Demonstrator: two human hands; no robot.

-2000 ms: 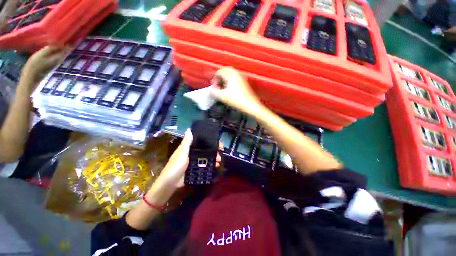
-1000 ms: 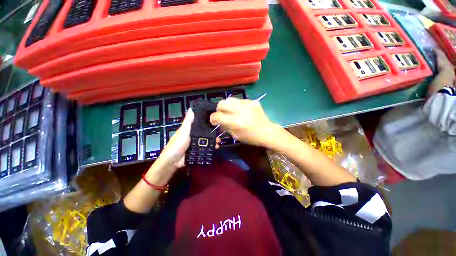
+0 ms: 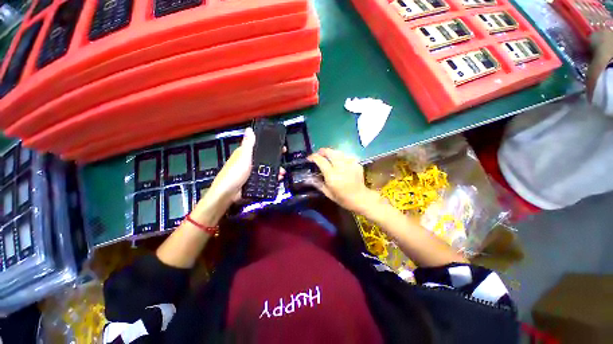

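A black keypad phone (image 3: 265, 158) is in my left hand (image 3: 235, 168), keys toward me and screen end away. My right hand (image 3: 338, 177) is just right of the phone, over the right end of the clear lens tray. Its fingertips are at a black-framed display window (image 3: 304, 176); I cannot tell whether they grip it or only touch it. The lens tray (image 3: 129, 180) lies at the table edge with rows of black-bordered windows, partly hidden by my hands. A crumpled white cloth (image 3: 371, 118) lies on the green mat.
Stacked red foam trays (image 3: 201, 84) with black phones stand behind the lens tray. Another foam tray (image 3: 430, 101) holds gold-beige phones at the right. Stacked lens trays (image 3: 50, 222) are at the left. Yellow liners (image 3: 413, 188) fill a bag below the edge. A person's arm (image 3: 598, 64) is far right.
The view has shifted right. The white cloth, in my right hand two seconds ago, now lies on the mat. My right hand has moved off the phone to the tray's right end.
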